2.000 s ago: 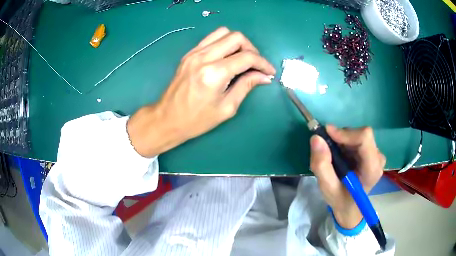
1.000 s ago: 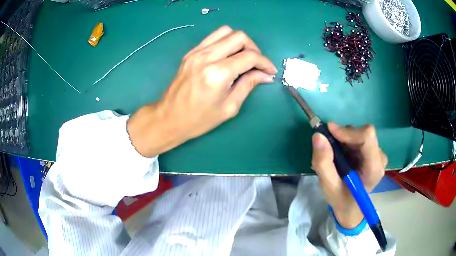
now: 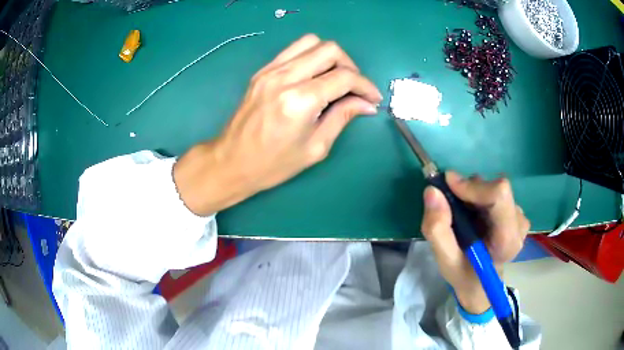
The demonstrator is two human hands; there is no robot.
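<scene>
My right hand (image 3: 475, 229) grips the soldering iron (image 3: 483, 263) by its blue and black handle. The iron's metal tip points up and left to the lower left edge of the circuit board (image 3: 414, 100), which looks white in glare on the green mat. My left hand (image 3: 294, 116) is beside the board's left side, thumb and forefinger pinched together on a tiny pale component (image 3: 377, 107). Its exact shape is hidden by the fingertips. A small white bit (image 3: 445, 119) lies at the board's lower right.
Dark red components (image 3: 481, 63) lie in a pile beside the white bowl (image 3: 538, 31). A black fan (image 3: 594, 113) stands at right. Solder wire (image 3: 191, 67) and an orange-yellow lump (image 3: 130, 46) lie at left. Clear trays (image 3: 19, 137) line the left edge. A red container (image 3: 594, 249) is below the fan.
The lower end of the iron has swung slightly left in my right hand, while its tip stays at the board's edge. My left hand keeps its pinch, almost still.
</scene>
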